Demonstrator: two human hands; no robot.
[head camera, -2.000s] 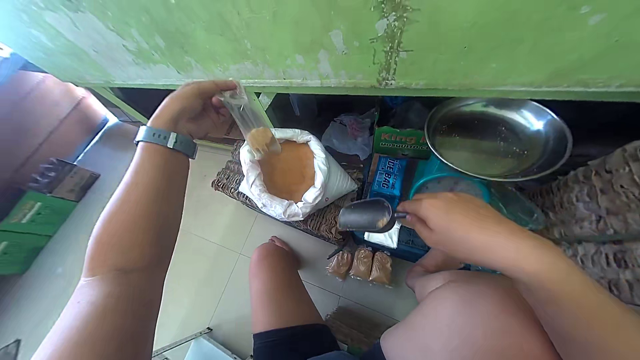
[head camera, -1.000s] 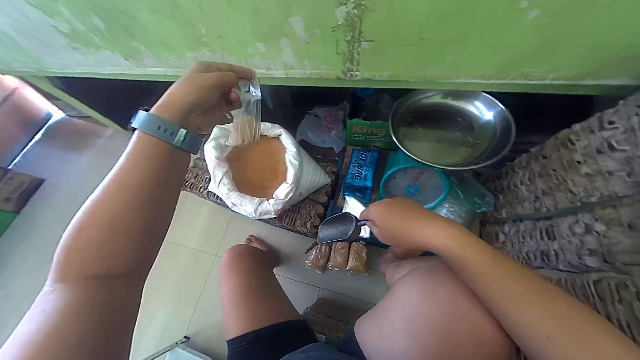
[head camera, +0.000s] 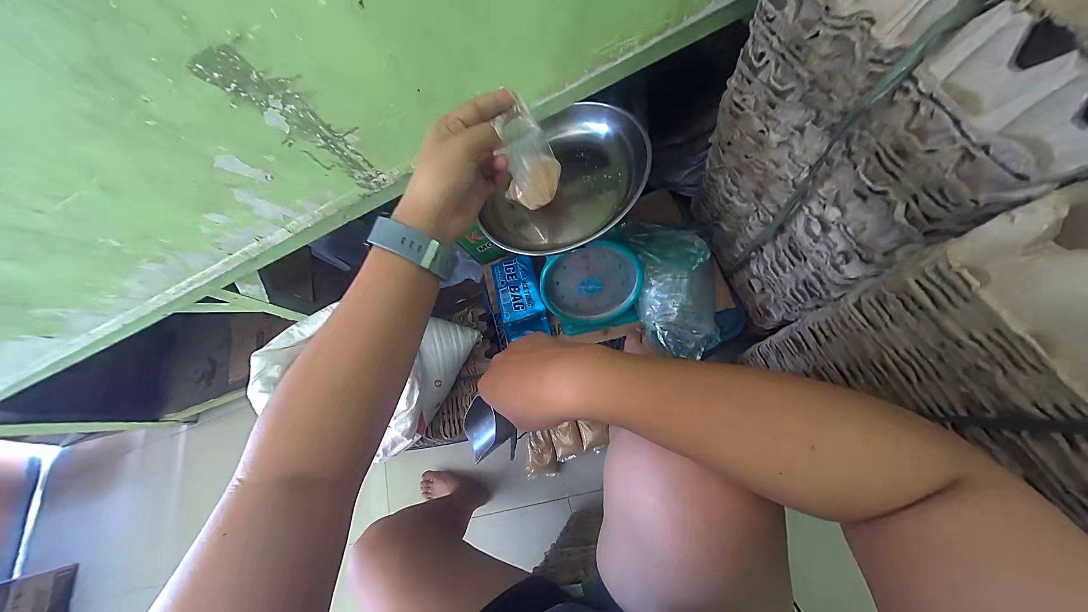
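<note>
My left hand (head camera: 463, 161) pinches the top of a clear plastic bag (head camera: 533, 170) with light brown granules at its bottom, held over the steel pan (head camera: 608, 183) of a scale. The turquoise dial scale (head camera: 592, 283) is just below the pan. My right hand (head camera: 540, 382) grips a metal scoop (head camera: 486, 427), its handle hidden in the fingers. The white sack (head camera: 442, 361) lies partly behind my left forearm; its contents are hidden from here. Several filled small bags (head camera: 565, 442) lie side by side on the floor, below my right hand.
A blue ice bag pack (head camera: 517, 297) and a green box (head camera: 481, 245) stand left of the scale. Clear plastic wrap (head camera: 677, 297) lies to its right. Tied stacks of pulp egg trays (head camera: 816, 161) rise at the right. A green wall (head camera: 212, 110) borders the upper left.
My left hand has carried the plastic bag from above the open sack to over the steel pan. The scoop stays in my right hand. The view has turned and shifted right.
</note>
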